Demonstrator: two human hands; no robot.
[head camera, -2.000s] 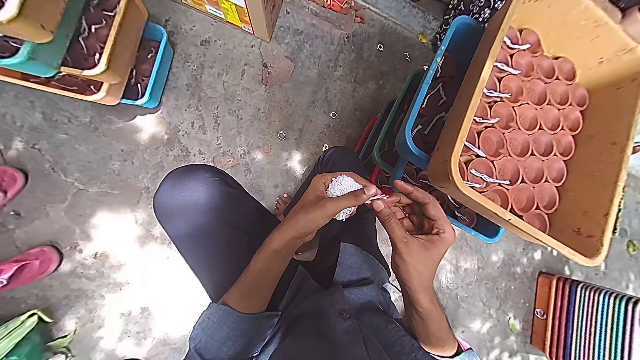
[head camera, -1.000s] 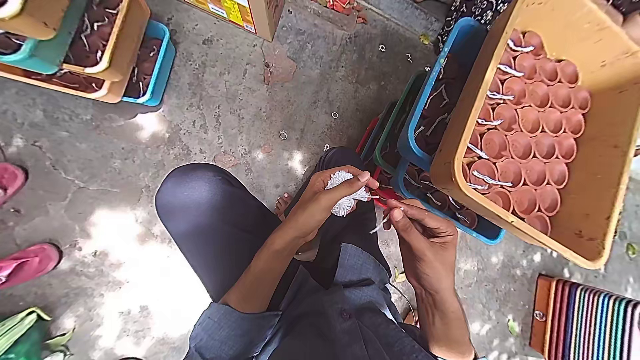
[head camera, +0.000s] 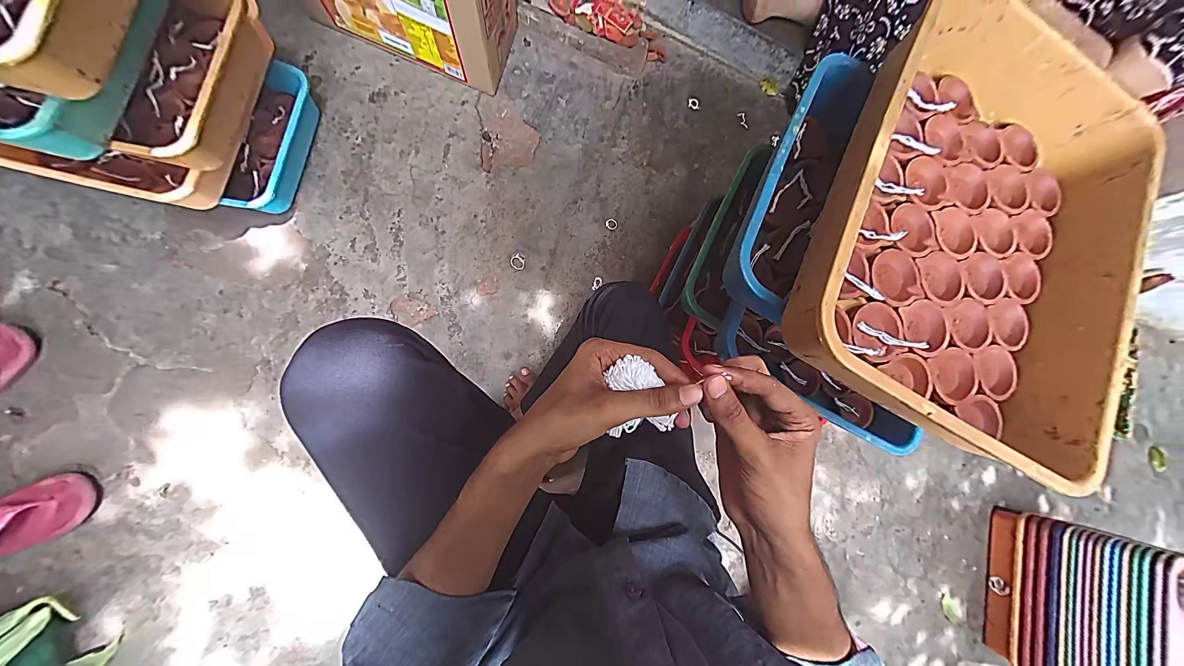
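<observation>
My left hand (head camera: 606, 393) is closed around a bundle of white cotton wicks (head camera: 636, 393), its thumb and finger reaching toward my right hand. The fingertips of my right hand (head camera: 763, 407) pinch something small and pale, probably a wick end, against the left fingertips; the fingers cover most of it. Right of my hands, a yellow plastic crate (head camera: 1078, 305) stands tilted, holding rows of small clay lamps (head camera: 939, 276). White twisted wicks (head camera: 893, 335) lie on the lamps along the crate's left side.
Blue crates (head camera: 760, 277) with dark contents and wicks stand under and beside the yellow one. More stacked crates (head camera: 217, 157) are at upper left, a cardboard box (head camera: 481, 42) at the top. A striped item (head camera: 1082, 583) lies lower right, pink slippers (head camera: 46, 509) at left.
A white wick hung from my right fingers one second ago; now the fingertips of both hands meet, and only a small pale bit shows between them.
</observation>
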